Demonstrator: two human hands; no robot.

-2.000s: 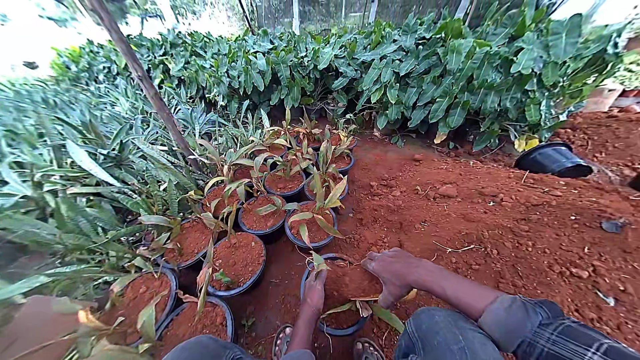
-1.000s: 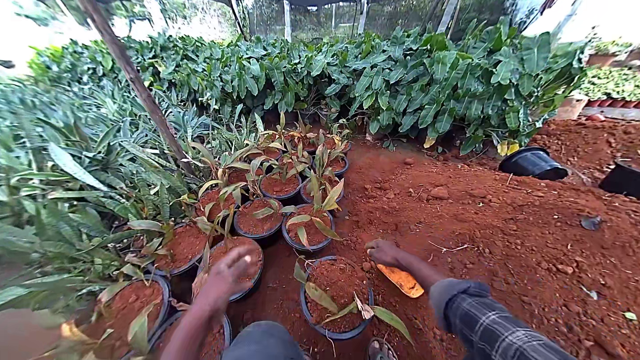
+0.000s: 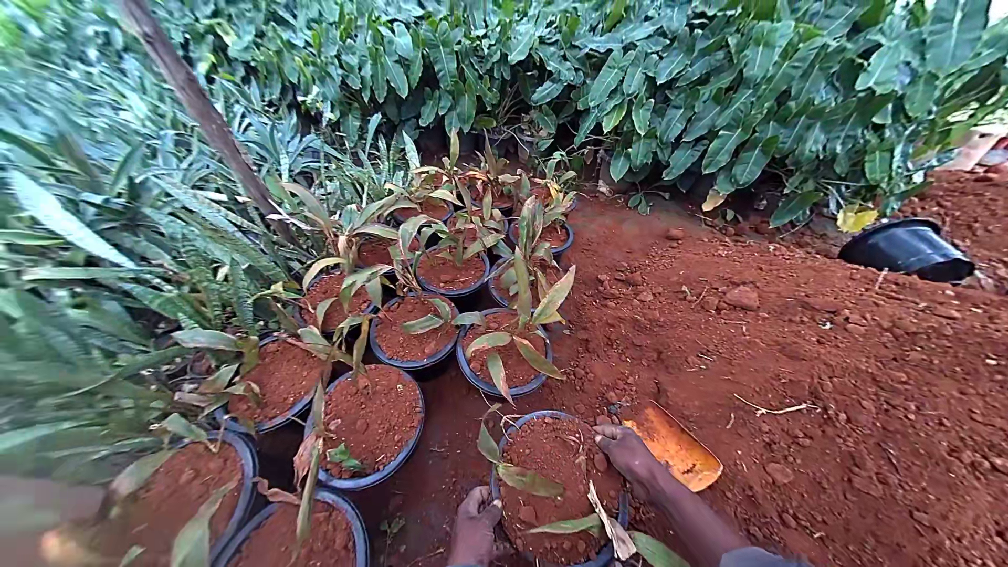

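Observation:
A black plastic pot (image 3: pixel 504 441) filled with red soil (image 3: pixel 551 472) stands at the bottom centre, with a drooping leafy plant (image 3: pixel 529 480) in it. On its left rim is my left hand (image 3: pixel 476 524), fingers curled at the edge. My right hand (image 3: pixel 626 453) closes its fingers at the upper right rim. Just beyond that hand, an orange curved scoop-like piece (image 3: pixel 676 447) lies on the soil. Another planted pot (image 3: pixel 504 350) stands right behind the one between my hands.
Rows of soil-filled pots (image 3: pixel 364 425) with wilted plants run along the left. A wooden pole (image 3: pixel 201 114) leans there among long-leaved plants (image 3: pixel 181 228). Dense broad-leaved plants (image 3: pixel 614 79) line the back. A black pot (image 3: pixel 909 250) lies tipped over on the red soil at right.
My left hand has come from over the pots at left to the near pot's left rim. My right hand has moved from beside the orange piece to the right rim.

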